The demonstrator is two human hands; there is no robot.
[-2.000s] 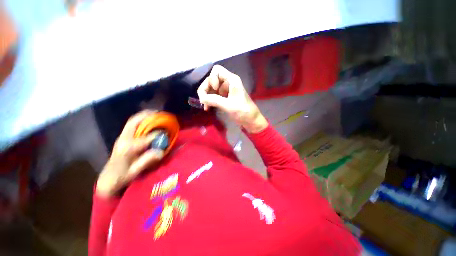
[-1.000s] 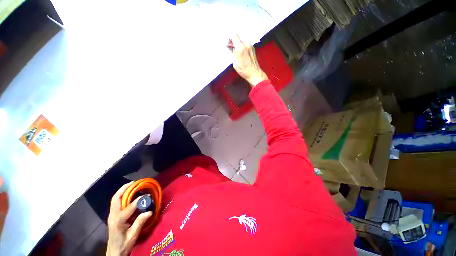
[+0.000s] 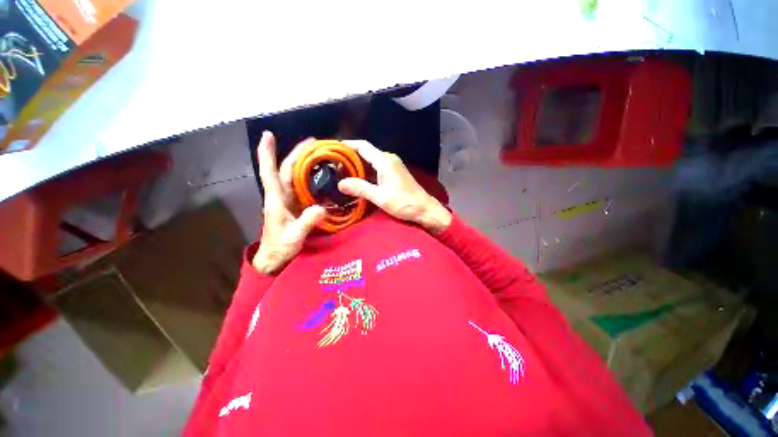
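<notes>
An orange cable coil (image 3: 304,193) is held upright in front of my body, just below the table edge. A black plug (image 3: 323,178) with a small white mark sits in the coil's centre. My left hand (image 3: 282,201) is at the coil's left side, its thumb at the lower rim and one finger pointing up. My right hand (image 3: 386,185) holds the coil's right side, with its thumb tip beside the black plug. Fingers behind the coil are partly hidden.
The white table (image 3: 281,60) spans the top. An orange and black retail box (image 3: 53,64) stands at its left. Red stools are below at right (image 3: 627,111) and left (image 3: 51,226). Brown cartons lie at lower left (image 3: 153,299) and lower right (image 3: 631,320).
My right hand has come back from the table edge and now holds the coil too. The coil and my left hand have moved up and towards the middle of the view.
</notes>
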